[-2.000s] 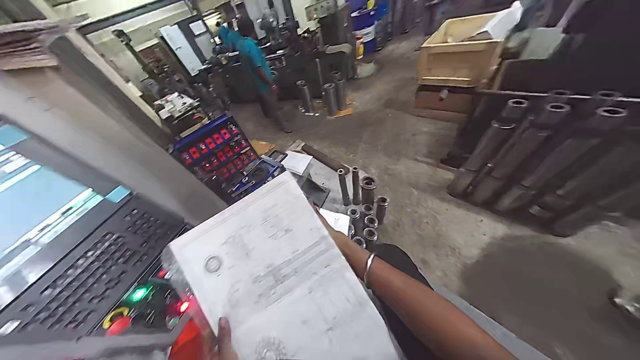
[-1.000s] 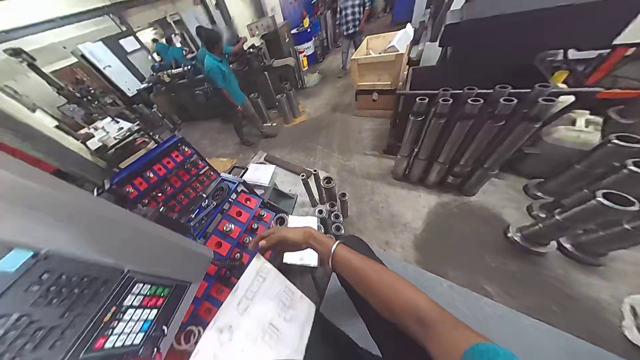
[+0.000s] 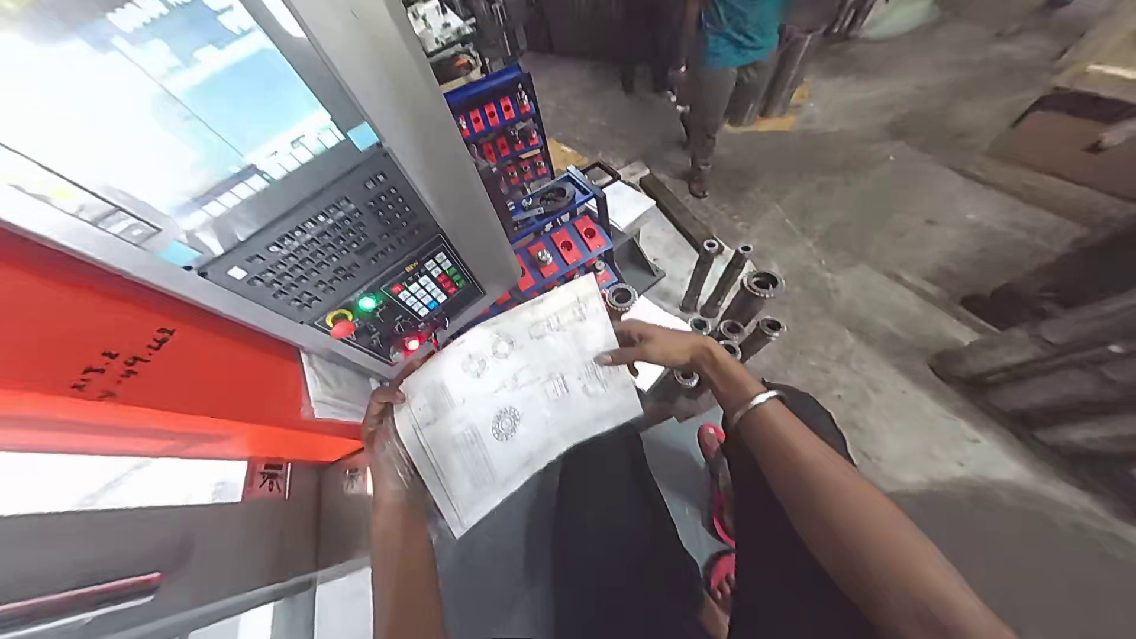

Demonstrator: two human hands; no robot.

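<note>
A sheet of paper with technical drawings (image 3: 524, 399) is spread in front of me, tilted. My left hand (image 3: 387, 426) grips its left edge, with clear plastic showing around that hand. At the sheet's upper right edge my right hand (image 3: 652, 346) has its thumb over the paper and its fingers behind; a metal bangle sits on the wrist. Just above the sheet is the CNC machine's control panel (image 3: 355, 240), with a screen (image 3: 177, 98), keys, a lit green button (image 3: 367, 303) and a red emergency stop knob (image 3: 341, 327).
Behind the panel stands a blue tool rack with red holders (image 3: 568, 247). Several metal tubes (image 3: 750, 297) stand upright beyond my right hand. A person in a teal shirt (image 3: 738, 35) stands farther back. More large tubes (image 3: 1021, 355) are at the right, below a cardboard box (image 3: 1065, 138).
The view has swung left toward the control panel. One second ago my right hand was over the tool rack, off the paper; now it is at the sheet's edge. My left hand has come into view.
</note>
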